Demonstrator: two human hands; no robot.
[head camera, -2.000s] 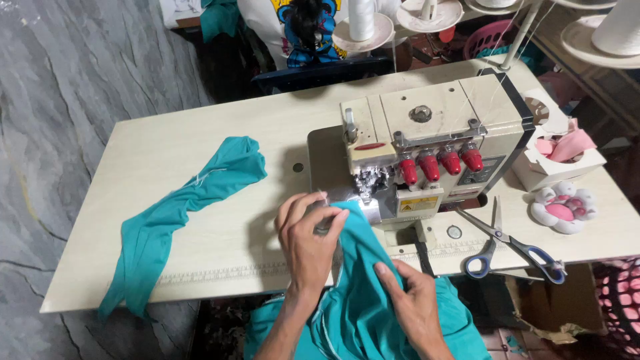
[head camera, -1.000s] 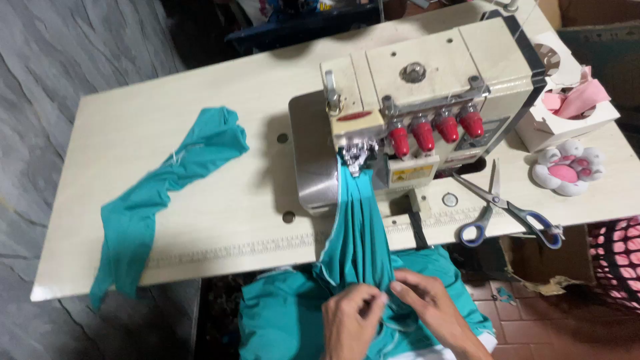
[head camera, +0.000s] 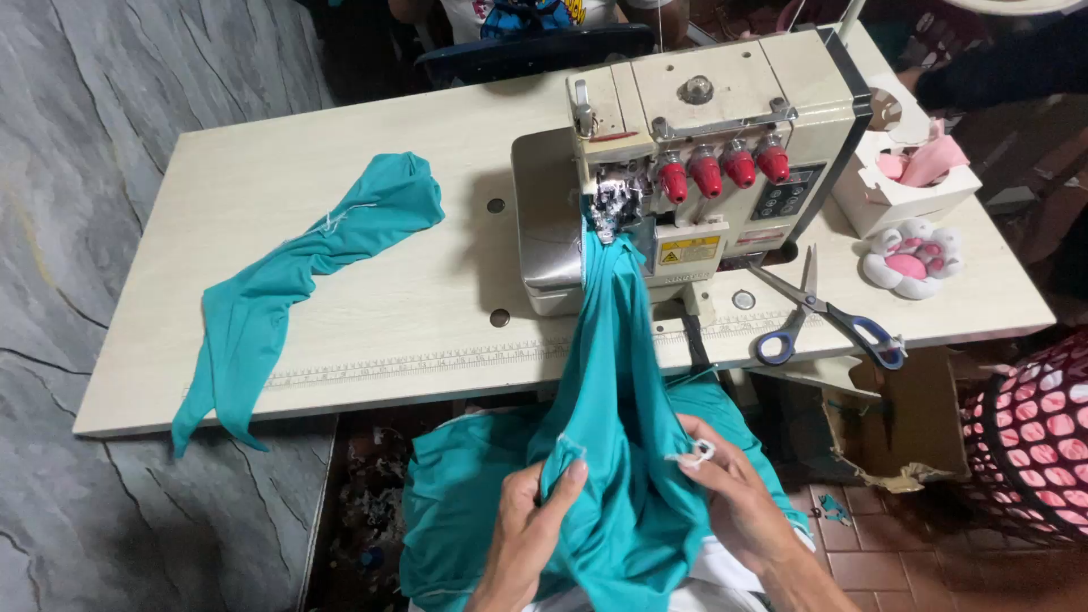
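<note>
Teal fabric (head camera: 620, 374) runs from under the presser foot of an overlock sewing machine (head camera: 714, 110) down over the table's front edge toward me. My left hand (head camera: 531, 527) pinches one side of it between thumb and fingers, by an edge with white thread. On the other side, my right hand (head camera: 739, 493) grips the fabric, with a curl of white thread (head camera: 699, 452) at the fingertips. Below, more teal fabric (head camera: 467, 501) lies spread under the hands. A separate teal piece (head camera: 314, 255) rests crumpled on the left of the table, one end hanging over the front edge.
Blue-handled scissors (head camera: 812, 302) lie spread on the table (head camera: 391, 357) right of the machine. Beyond them are a paw-shaped pincushion (head camera: 914, 259) and a white box (head camera: 901, 183) holding pink fabric. A cardboard box (head camera: 901, 425) and a lattice basket (head camera: 1033, 433) stand below. Another person (head camera: 544, 13) is behind the table.
Two seconds ago both hands held the teal fabric near the machine's front; one second ago they were close together lower down. Now they are spread apart, holding opposite sides of the fabric.
</note>
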